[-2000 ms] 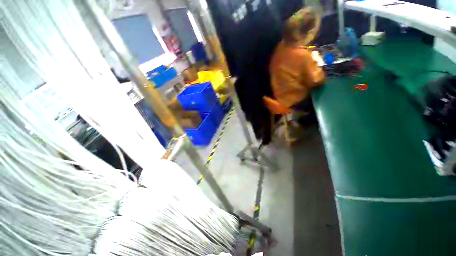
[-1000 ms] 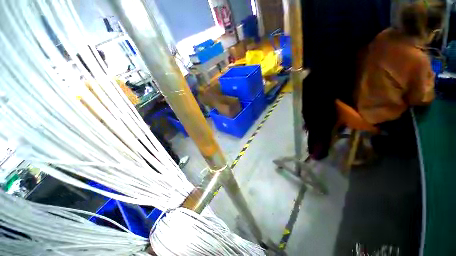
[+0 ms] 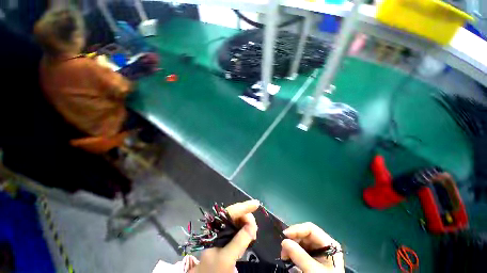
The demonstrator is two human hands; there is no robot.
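Observation:
My left hand (image 3: pixel 232 242) is closed around a bunch of black cables (image 3: pixel 227 234) near the bench's front edge. Short red, white, green and black wire tips (image 3: pixel 205 226) stick out to its left. My right hand (image 3: pixel 309 248) is beside it to the right. Thumb and forefinger pinch a thin dark strand, blurred, and short stripped wire ends (image 3: pixel 332 249) show at the fingers on its right side. The lower parts of both hands are cut off by the bottom edge.
Green bench (image 3: pixel 277 176) with red heat gun (image 3: pixel 382 186), red-orange meter (image 3: pixel 443 202), orange-handled scissors (image 3: pixel 407 259), clear plastic bag (image 3: pixel 336 117), large black cable heap (image 3: pixel 251 53) and shelf legs. Dark cables lie far right. A person in orange (image 3: pixel 88 96) sits at the left. Yellow bin (image 3: pixel 424 18) above.
The view has swung right from the white cable bundles and blue bins to the bench. Both hands, the black cable bunch, heat gun and meter have come into view.

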